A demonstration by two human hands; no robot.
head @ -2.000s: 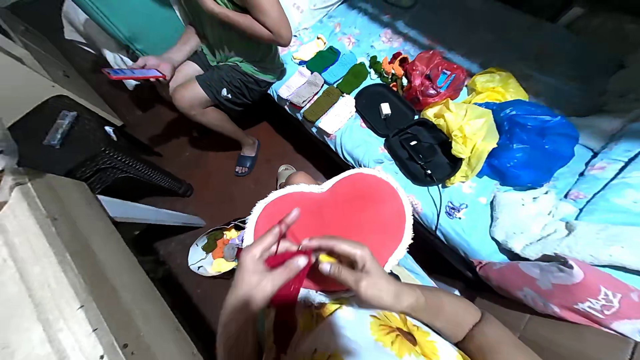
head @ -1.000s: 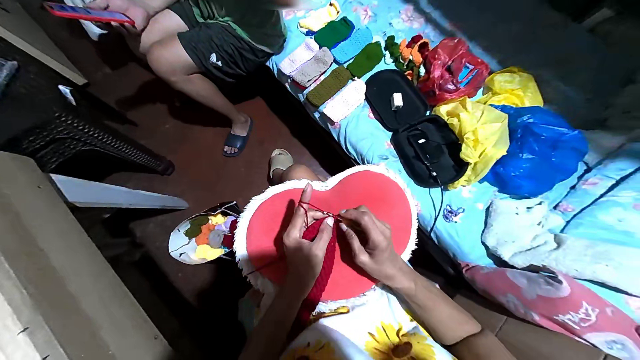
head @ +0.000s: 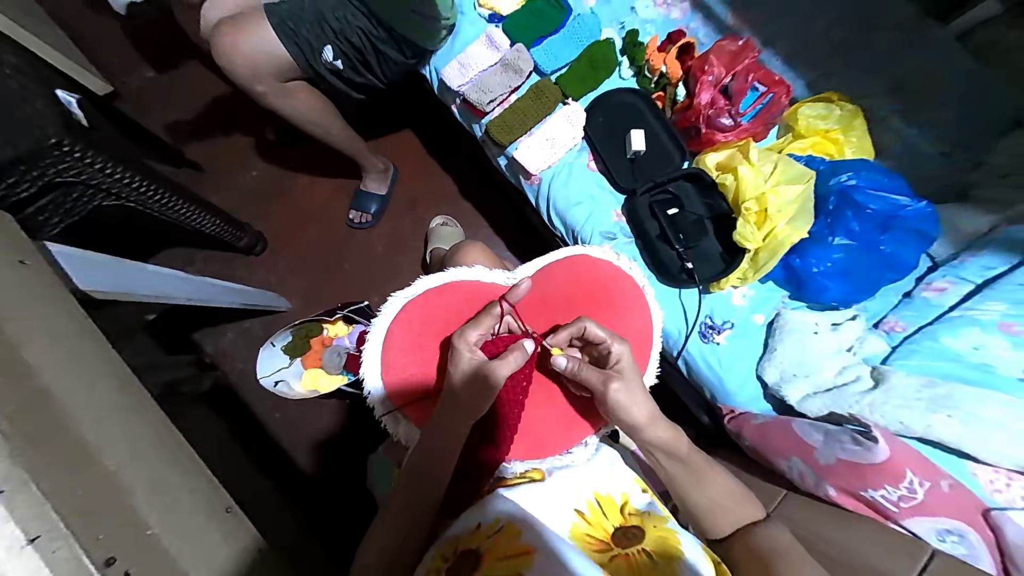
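Note:
My left hand (head: pixel 484 352) pinches the top edge of a dark red crocheted piece (head: pixel 508 408), with red yarn (head: pixel 512 312) looped over its raised index finger. My right hand (head: pixel 596 364) grips a crochet hook with a yellow handle (head: pixel 556 350), its tip at the edge of the piece beside my left thumb. Both hands are above a red heart-shaped cushion (head: pixel 592 296) with a white fluffy rim, which lies on my lap over sunflower-print cloth (head: pixel 628 532). The crocheted piece hangs down between my forearms, its lower end in shadow.
Yarn balls of several colours (head: pixel 320 356) sit in a container at left. On the bed are crocheted rectangles (head: pixel 524 112), an open black case (head: pixel 680 228) with a cable, and red (head: pixel 732 92), yellow (head: pixel 760 208) and blue (head: pixel 856 232) plastic bags. A seated person's leg (head: pixel 312 120) is upper left.
Two seconds ago my hands were lower on the cushion; they are now nearer its middle, the left index finger raised with yarn around it. The view has shifted.

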